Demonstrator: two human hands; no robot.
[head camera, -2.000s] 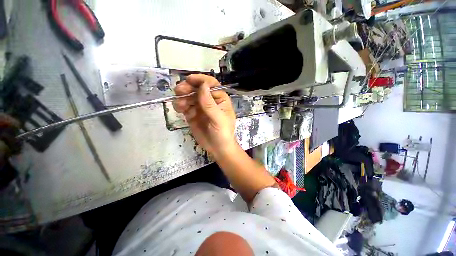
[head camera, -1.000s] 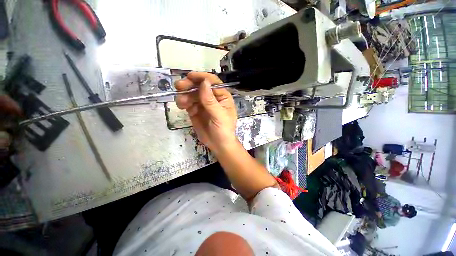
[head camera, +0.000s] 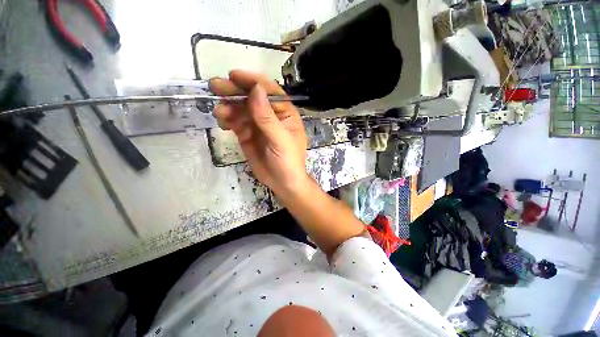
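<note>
My right hand (head camera: 270, 125) holds a long thin silver rod (head camera: 145, 100) between thumb and fingers. The rod runs across the picture from the left edge. Its right end is at the dark face of the cream sewing machine head (head camera: 421, 59), low down by the needle area; the exact tip is hard to see. The rod's left end is cut off by the edge. My left hand is not in view. My right hand is above the machine bed, over the flat grey metal plate (head camera: 154, 118), and hides part of the bed openings.
On the white table (head camera: 177, 191) at left lie red-handled pliers (head camera: 66, 33), a small black-handled screwdriver (head camera: 122, 141), a thin metal strip (head camera: 102, 174) and a slotted black part (head camera: 46, 164). A red bundle (head camera: 387, 235) is below the table's right part. A person (head camera: 526, 265) is far right.
The view has shifted, so the table and tools sit further left and higher. The rod lies more level. A dark blurred shape at its left end has gone out of the picture. My right hand still holds it.
</note>
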